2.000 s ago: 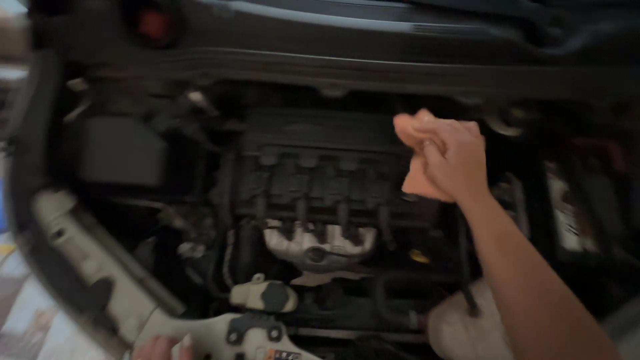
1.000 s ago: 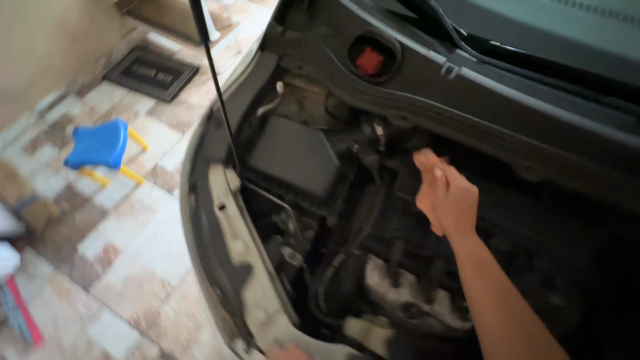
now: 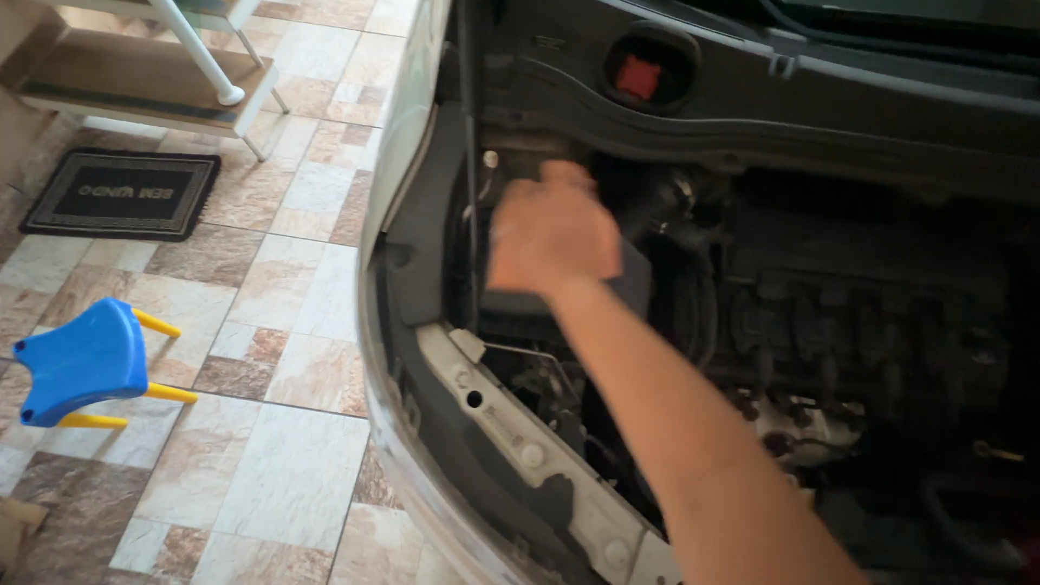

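Observation:
My right hand (image 3: 561, 231), blurred by motion, is over the black air filter box (image 3: 638, 280) in a car's engine bay. Under its palm and fingers is an orange cloth (image 3: 508, 268), which it holds; whether the cloth touches the box cannot be told. The black hood prop rod (image 3: 470, 162) stands just left of the hand. To the right lie the dark engine cover (image 3: 861, 252) and a metal exhaust manifold shield (image 3: 804, 426). My left hand is out of the frame.
The car's fender edge (image 3: 374, 325) curves down the middle of the view. Beyond it, on the tiled floor (image 3: 284, 471), are a small blue stool with yellow legs (image 3: 85, 361), a black doormat (image 3: 126, 195) and stair steps (image 3: 146, 77). A red cap (image 3: 639, 77) sits in the cowl panel.
My right hand has moved left with the orange cloth, from the engine cover to over the air filter box. My left hand's fingertips have left the frame. The view has swung left.

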